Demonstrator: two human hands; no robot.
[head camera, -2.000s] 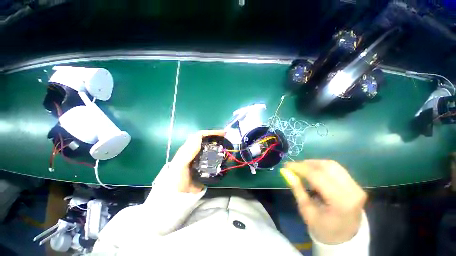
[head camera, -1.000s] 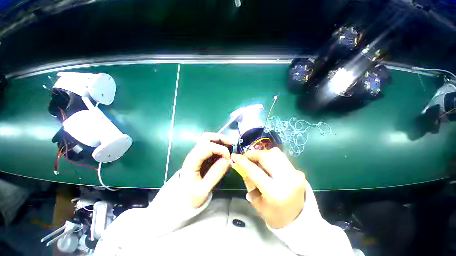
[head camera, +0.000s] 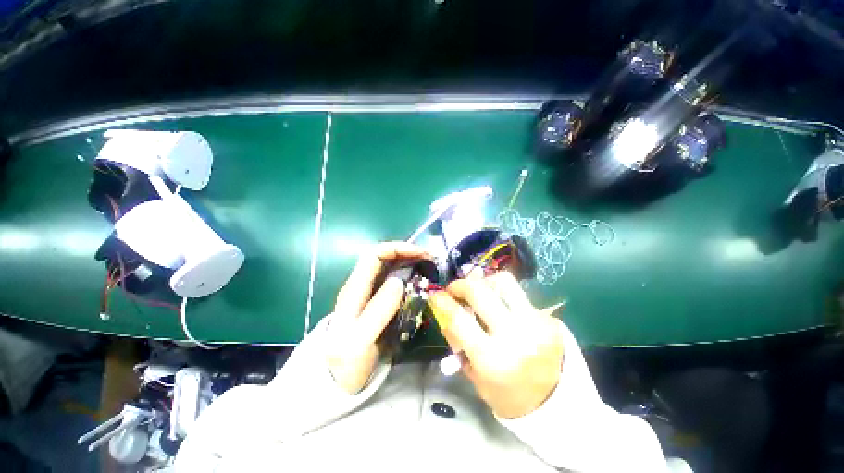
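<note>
My left hand holds the dark round camera module beside the open end of a white camera housing, which lies on the green belt. My right hand has its fingertips together at a small red connector against the module's edge. Red and yellow wires show inside the dark opening. A yellow patch shows at the right fingertips, and a pale pointed tip sticks out beyond the right hand. The fingers hide part of the module and wires.
White housings with red wires lie on the green belt at left. Clustered dark modules are at upper right. A thin pale tangle lies right of the housing. Another housing is at far right. Jumbled parts are below left.
My right hand has come from the right to the module held in my left hand. Since the last earlier frame, the module has tilted and shows more between the hands.
</note>
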